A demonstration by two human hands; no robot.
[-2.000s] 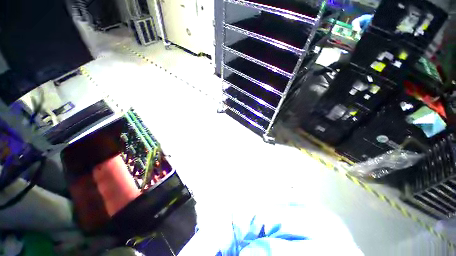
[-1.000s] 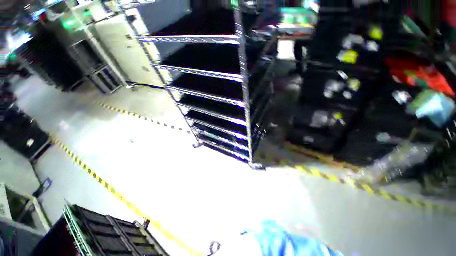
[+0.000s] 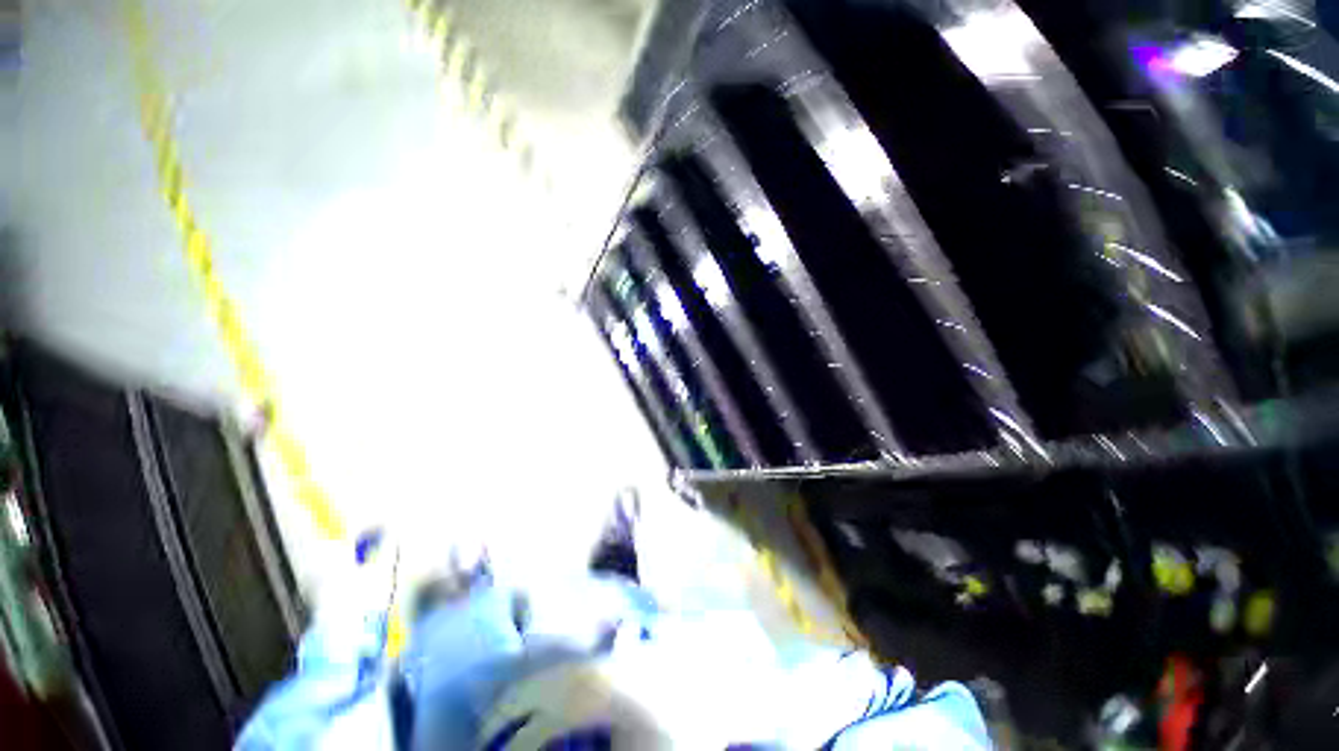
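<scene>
The tall chrome wire rack (image 3: 881, 264) with dark shelves stands close in front on the right, tilted and blurred by motion. Its shelf contents are too dark to tell. Light blue clothing (image 3: 455, 660) of the wearer fills the bottom middle. A blurred white shape with dark blue marks lies over it, and I cannot tell what it is. Neither my left hand nor my right hand can be made out.
A dark ribbed box or cart side (image 3: 140, 543) stands at the lower left. Yellow-black floor tape (image 3: 220, 308) runs down the pale, overexposed floor. Dark stacked boxes with pale and yellow labels (image 3: 1057, 572) and a red item (image 3: 1179, 701) are at the lower right.
The view has turned and come closer to the rack, which now looks much larger. The tote with upright green boards seen earlier at left has left the view. More blue clothing shows.
</scene>
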